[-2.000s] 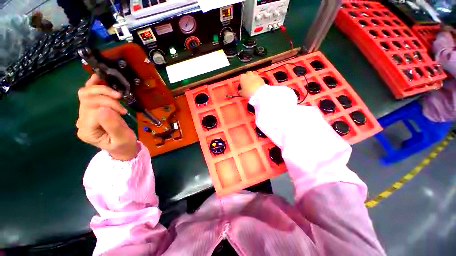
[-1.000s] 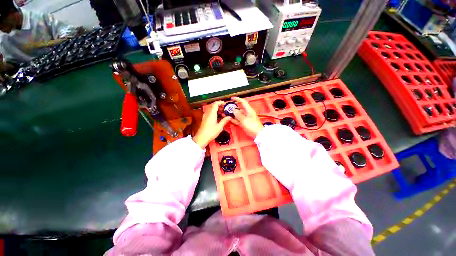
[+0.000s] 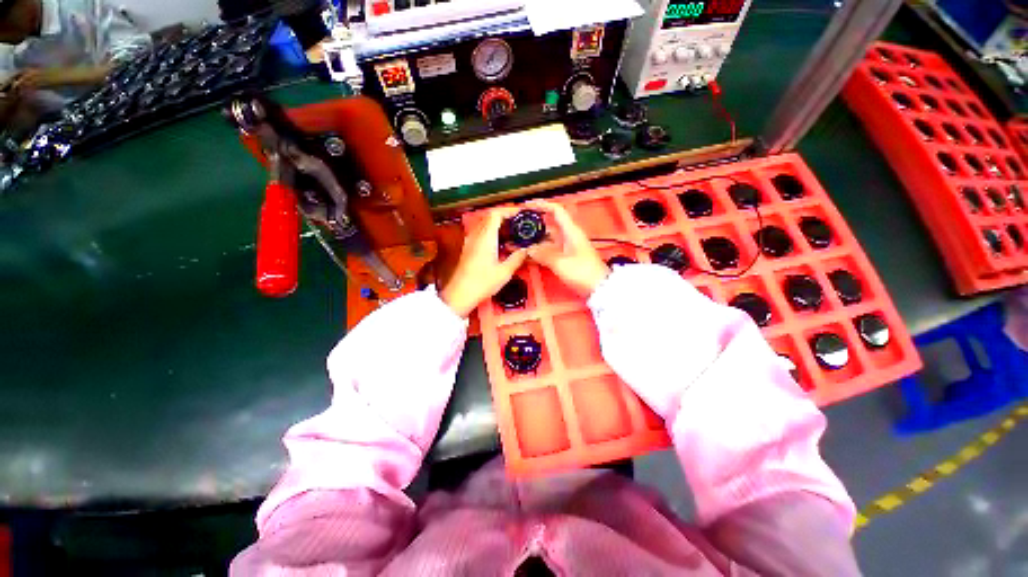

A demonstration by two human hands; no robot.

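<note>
A black round unit (image 3: 526, 228) is held between both hands above the back left pockets of the red-orange tray (image 3: 538, 422). My left hand (image 3: 480, 267) grips its left side, and my right hand (image 3: 570, 250) grips its right side. The unit shows a dark face with a round ring. Another unit with coloured dots (image 3: 522, 353) lies in a left-column pocket. Several black discs fill the pockets on the right, some partly hidden by my right sleeve. A thin dark wire (image 3: 730, 273) loops over the tray.
Left of the tray stands a toggle clamp (image 3: 318, 192) with a red handle (image 3: 277, 240) on an orange-brown base plate. Behind are a control box (image 3: 513, 85), a paper slip (image 3: 501, 157), loose discs and a power supply (image 3: 683, 51). Stacked red trays (image 3: 945, 158) stand right. A person is at far left.
Since two seconds ago, my left hand has left the clamp and joined my right at the unit. Since one second ago, the unit's face has changed from pale-centred to dark and ringed.
</note>
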